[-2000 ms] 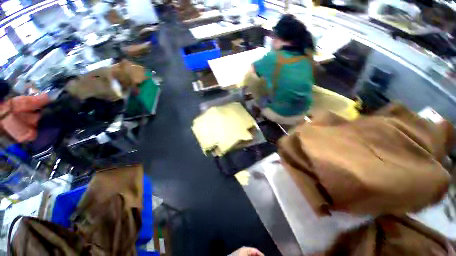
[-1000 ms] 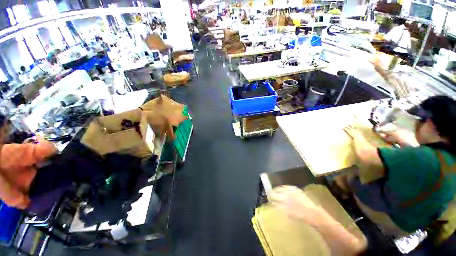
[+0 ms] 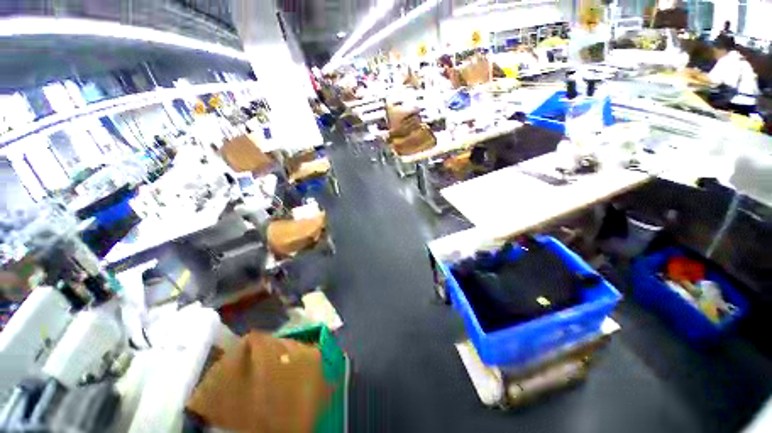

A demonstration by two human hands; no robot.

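Neither of my hands is in the picture. Nearest in front of me on the right is a blue plastic bin (image 3: 525, 340) holding dark pieces, with a small yellow spot on them. It stands on a low support with pale edges. At the lower left a brown panel or bag piece (image 3: 262, 385) lies at a green crate (image 3: 333, 372). Parts of the picture are blurred.
A dark floor aisle (image 3: 372, 254) runs ahead. White tables (image 3: 508, 196) stand right; another blue bin (image 3: 690, 292) with orange and pale items is below. White sewing machines (image 3: 59, 347) are left. Brown pieces (image 3: 296, 234) lie beside the aisle. A person (image 3: 733, 80) is far right.
The view has moved forward along the aisle. The seated person in green, the orange-clad person, the open box and the hand over the tan panels are out of view. The blue bin is nearer.
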